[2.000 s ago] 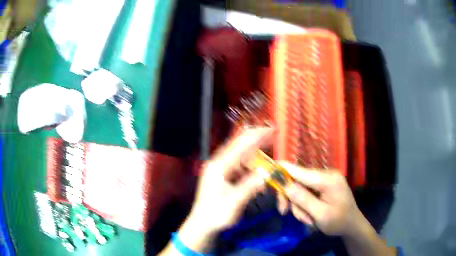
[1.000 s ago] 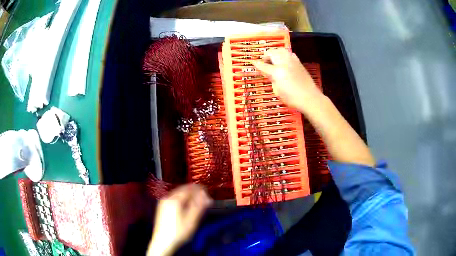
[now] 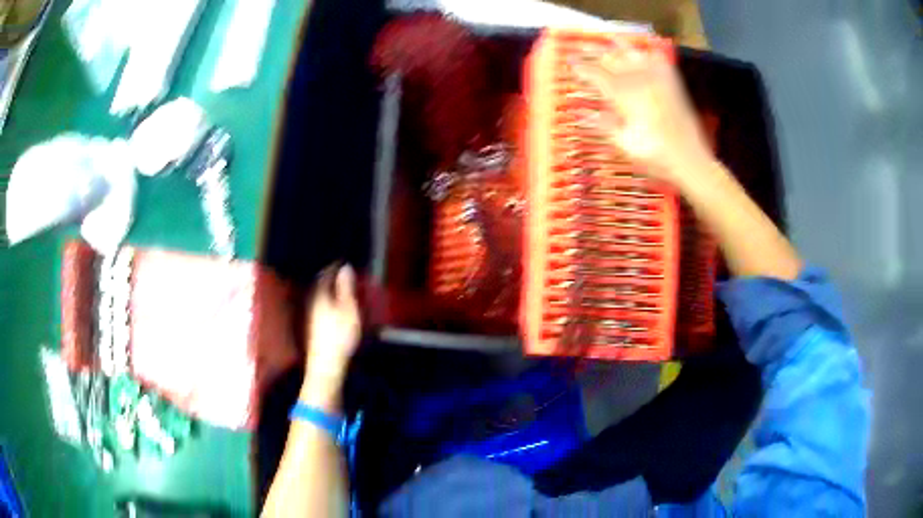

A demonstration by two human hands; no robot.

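The orange slotted PCB rack lies lengthwise across the black bin, with rows of boards and dark wire leads on it. My right hand is over the rack's far end, fingers spread and blurred; whether it touches a board cannot be told. My left hand is low at the bin's near left corner, blurred, wearing a blue wrist strap; whether it holds anything cannot be told. Dark-red wire leads with white plugs lie in the bin, over another orange rack.
The green-matted bench is at left. On it are pink-red bubble wrap, small green circuit boards, white crumpled pieces and white strips. A blue object is below the bin. Grey floor is at right.
The yellow-orange board held between my hands two seconds ago no longer shows. My right hand stays over the rack's far end. My left hand has moved left relative to the bin. The view has shifted.
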